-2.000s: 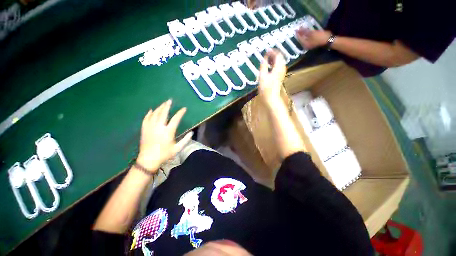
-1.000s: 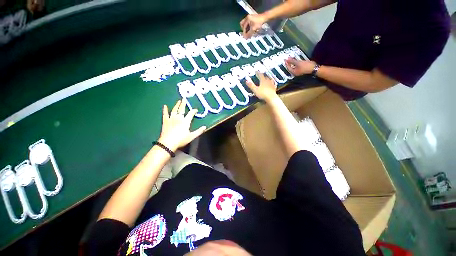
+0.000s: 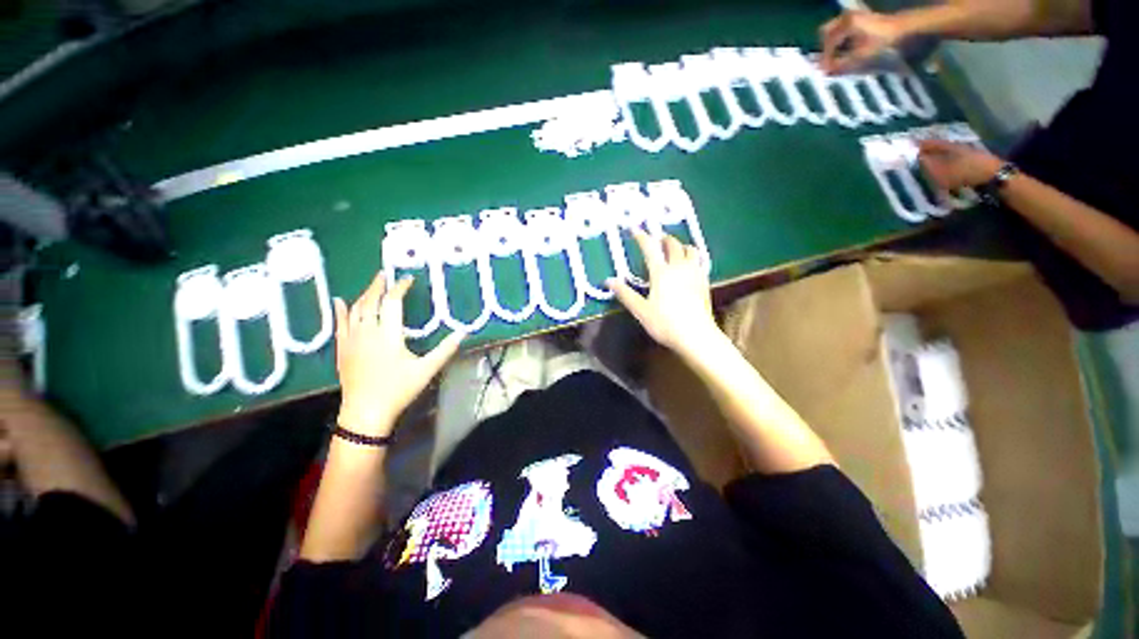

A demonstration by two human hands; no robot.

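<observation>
A row of several white loop-shaped housings (image 3: 546, 234) lies upright side by side near the bench's front edge. My left hand (image 3: 381, 362) is at the row's left end, with fingers spread against the end housing and thumb along the lower edge. My right hand (image 3: 675, 297) is at the right end, with fingertips over the last housings and thumb at their lower side. The row is held between both hands. The fingertips' exact contact is blurred.
Three housings (image 3: 250, 295) lie left. A white pile of fittings (image 3: 577, 131) and another row (image 3: 737, 75) lie behind. A neighbour's hand (image 3: 959, 165) touches housings at right. An open carton (image 3: 806, 362) with white stacks stands front right. Another person's arm (image 3: 56, 456) shows left.
Both hands have moved left along the bench with the front row between them, away from the housings at the neighbour's hand and closer to the three at left. The view has turned left.
</observation>
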